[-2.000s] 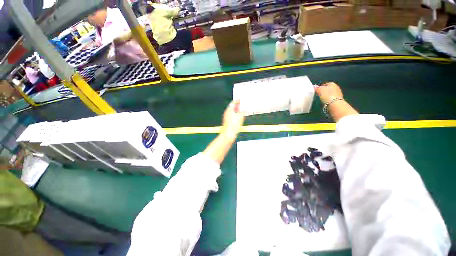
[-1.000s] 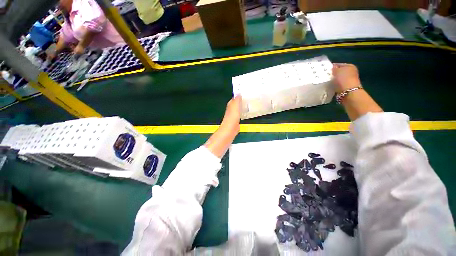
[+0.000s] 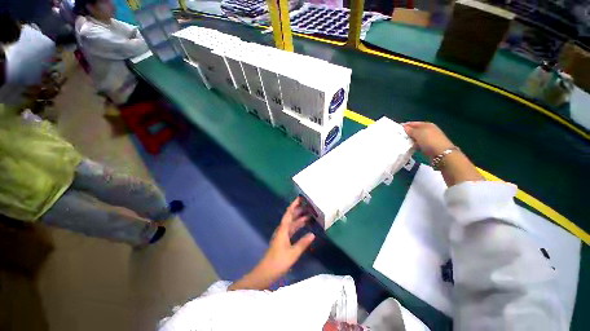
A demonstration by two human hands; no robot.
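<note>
A short row of white retail boxes [image 3: 356, 169] is between my hands over the bench, with small tabs sticking out along its lower right side. My right hand [image 3: 428, 139] grips the far end. My left hand [image 3: 281, 242] has its fingertips against the near end, with fingers and thumb spread. A long stacked row of white boxes [image 3: 259, 74] stands on the green bench beyond, round watch pictures on its end faces. A white sheet [image 3: 411, 223] lies at the right; my right sleeve hides most of the black parts [image 3: 447, 270] on it.
Yellow posts [image 3: 281, 26] and a yellow edge strip border the green belt. Dark pocketed trays [image 3: 323, 21] and a brown carton [image 3: 475, 33] lie across it. A person in yellow-green [image 3: 32, 161] is at the left, a seated person in white [image 3: 110, 52] beyond, near a red stool [image 3: 147, 123].
My hands have brought the short row of boxes from over the belt toward the near bench, close to the long row. The view has turned left. My left fingers are more spread.
</note>
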